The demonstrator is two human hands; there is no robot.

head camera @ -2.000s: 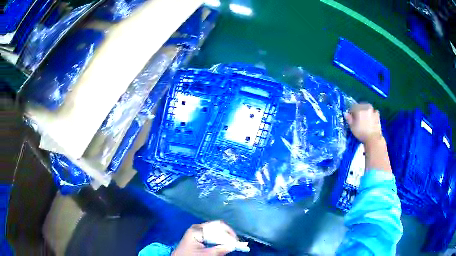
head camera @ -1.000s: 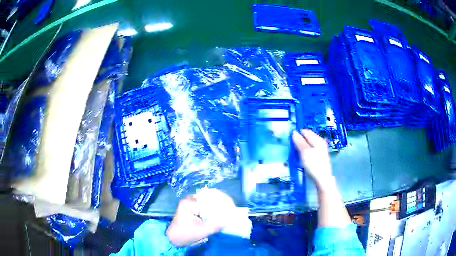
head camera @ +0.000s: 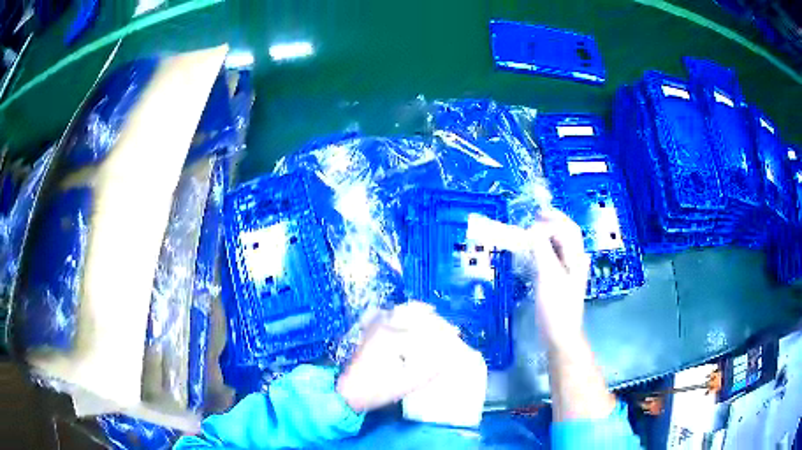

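A blue plastic housing [head camera: 484, 325] lies in front of me beside glossy clear plastic film [head camera: 356, 211]. My right hand [head camera: 560, 259] is over its right edge, with a small white strip [head camera: 492, 233] pinched in the fingers above the housing. My left hand [head camera: 378, 360] is at the bottom centre and holds a larger white piece [head camera: 448, 378], perhaps a slip or wipe; its fingers are blurred by glare. Another blue housing [head camera: 295, 308] with a white area lies to the left. Two overlapping labelled housings [head camera: 613, 255] lie right of my right hand.
A layered stack of bagged blue housings with a tan divider [head camera: 123, 228] stands at the left. Rows of stacked blue housings [head camera: 686, 167] stand at the right. A single blue cover [head camera: 547, 54] lies at the back. White equipment or boxes [head camera: 765, 409] show at the lower right.
My right hand moved from above the left film, took a housing and let it go in front of me, and now holds the white strip. The view turned right. My left hand keeps its white piece.
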